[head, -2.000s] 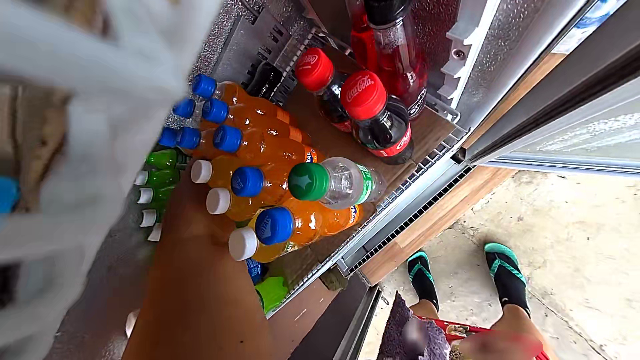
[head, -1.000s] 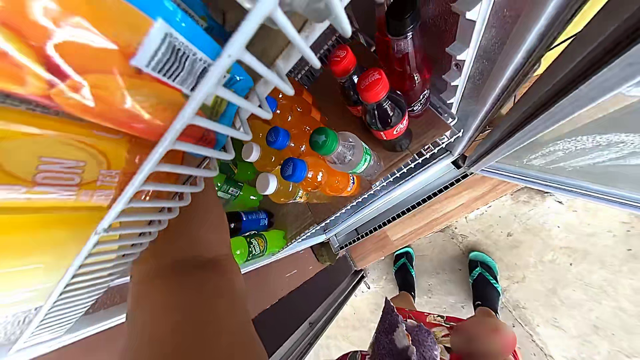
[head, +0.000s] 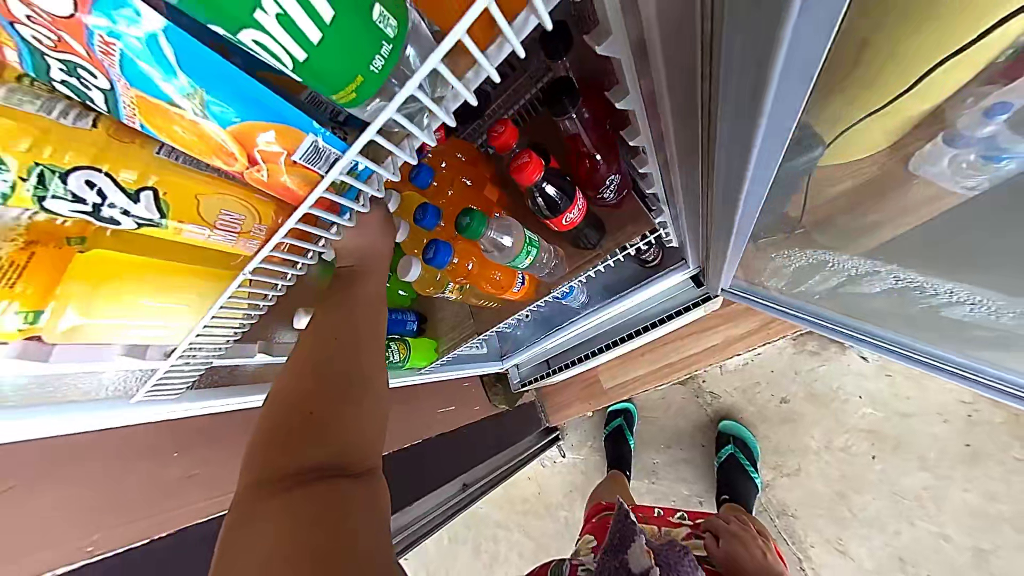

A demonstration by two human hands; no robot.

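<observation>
My left arm reaches into a drinks fridge from below. My left hand [head: 370, 230] is behind the edge of an upper white wire shelf [head: 352, 180], beside small bottles with white and blue caps; its fingers are hidden. Near it stand bottles of orange drink [head: 490, 272], a clear green-capped bottle [head: 516, 244] and a red-capped Coca-Cola bottle [head: 560, 200]. Green bottles [head: 412, 353] and a dark blue one [head: 406, 322] are lower down. My right hand [head: 740, 546] rests on the red patterned shorts [head: 676, 516], near a purple-grey cloth [head: 640, 552].
Large yellow drink bottles [head: 120, 192], an orange drink pack [head: 200, 120] and a Sprite bottle [head: 320, 40] fill the upper shelf at left. Dark-capped bottles of red drink [head: 592, 148] stand behind the cola. The glass door [head: 896, 272] is open at right, above the concrete floor [head: 864, 448].
The view has shifted, bringing much more of the upper shelf and its drinks into sight. My left hand, among the bottles two seconds ago, is now mostly hidden at the shelf edge.
</observation>
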